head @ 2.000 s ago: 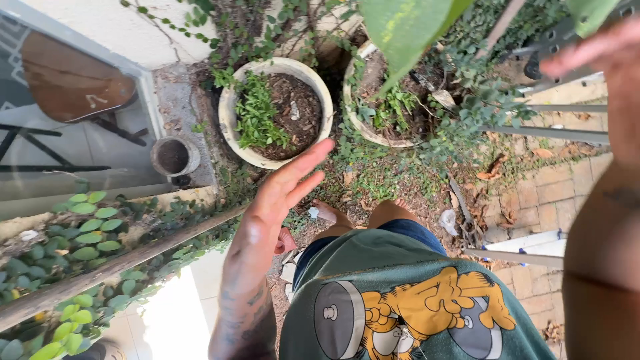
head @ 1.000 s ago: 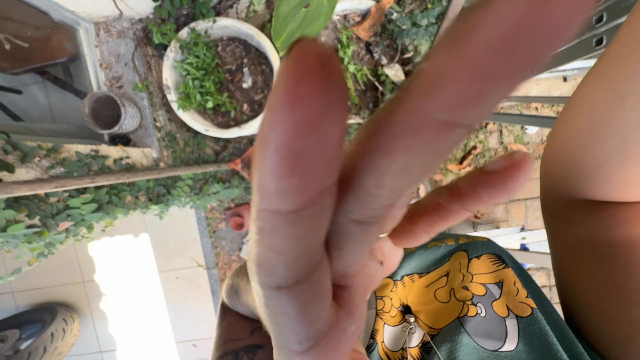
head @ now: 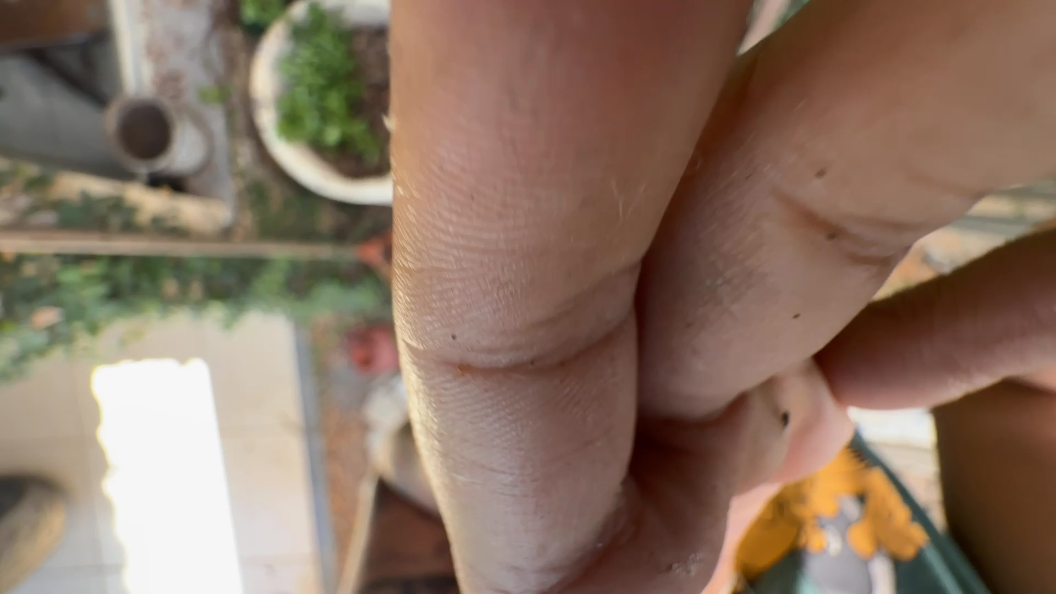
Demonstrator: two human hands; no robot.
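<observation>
My left hand (head: 561,313) fills the middle of the head view, very close to the camera and partly blurred. Its fingers point upward and to the right, some pressed side by side. The fingertips run out of the frame, so whether they touch or hold anything is hidden. At the lower right edge a bare part of an arm shows, and my right hand cannot be made out. Below the fingers is a green shirt (head: 916,569) with an orange cartoon print.
A round white planter (head: 268,115) with green plants stands at the upper left, beside a small cylindrical pot (head: 186,144). A long thin pole (head: 165,244) crosses the left side above light floor tiles (head: 264,462). Part of a tyre (head: 33,528) shows at the lower left.
My left hand has come much closer to the camera and now covers the centre. The leaf seen above it in the earlier frames is out of sight.
</observation>
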